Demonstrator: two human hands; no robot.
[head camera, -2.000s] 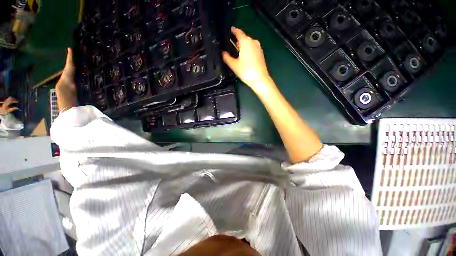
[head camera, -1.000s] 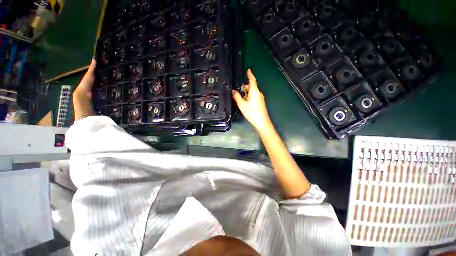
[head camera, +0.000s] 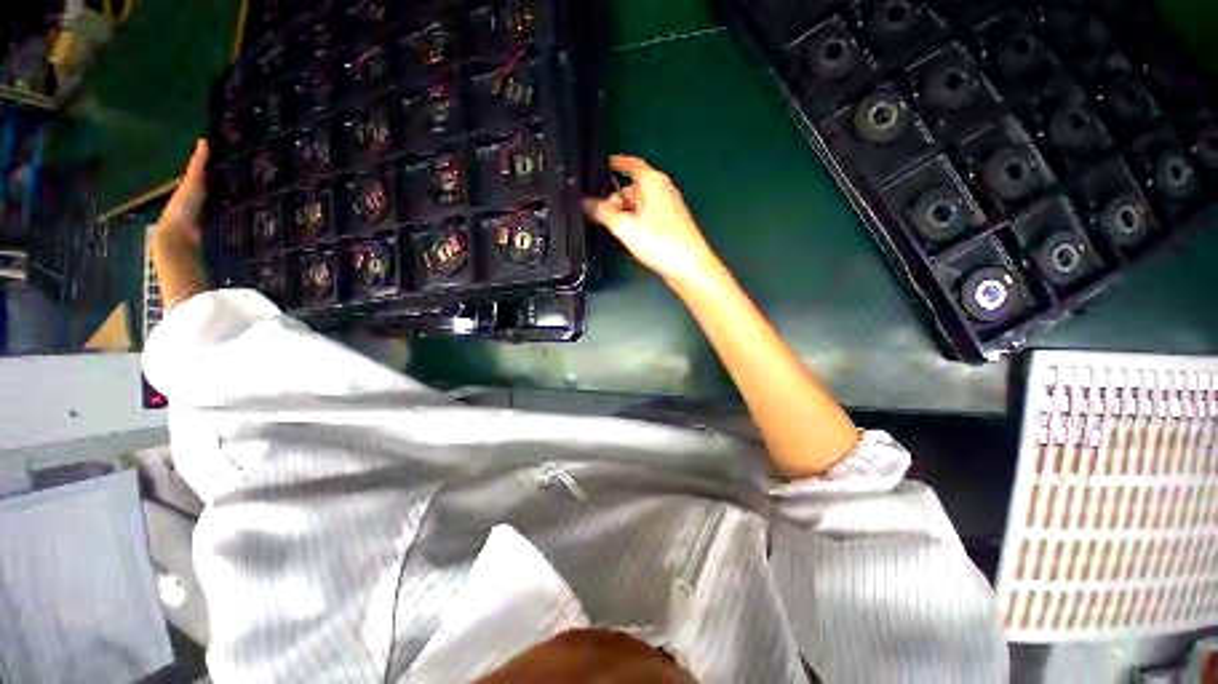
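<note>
A large black blister tray (head camera: 408, 214) with round components in its pockets lies on a stack of similar trays at the left of the bench. My left hand (head camera: 182, 225) holds its left edge; part of the fingers is hidden behind the rim. My right hand (head camera: 648, 221) is at its right edge, thumb and fingertips against the rim. A lower tray's edge shows under the near side.
A second black tray (head camera: 955, 301) of round components lies angled at the right on the green bench (head camera: 695, 100). A white slotted parts tray (head camera: 1022, 501) with reddish-brown slivers is at the lower right. White equipment (head camera: 80, 401) stands at the left.
The upper left tray was tilted over the lower trays and has come nearly square on them. My right hand has gone from open beside the stack to touching its right edge. The view has shifted.
</note>
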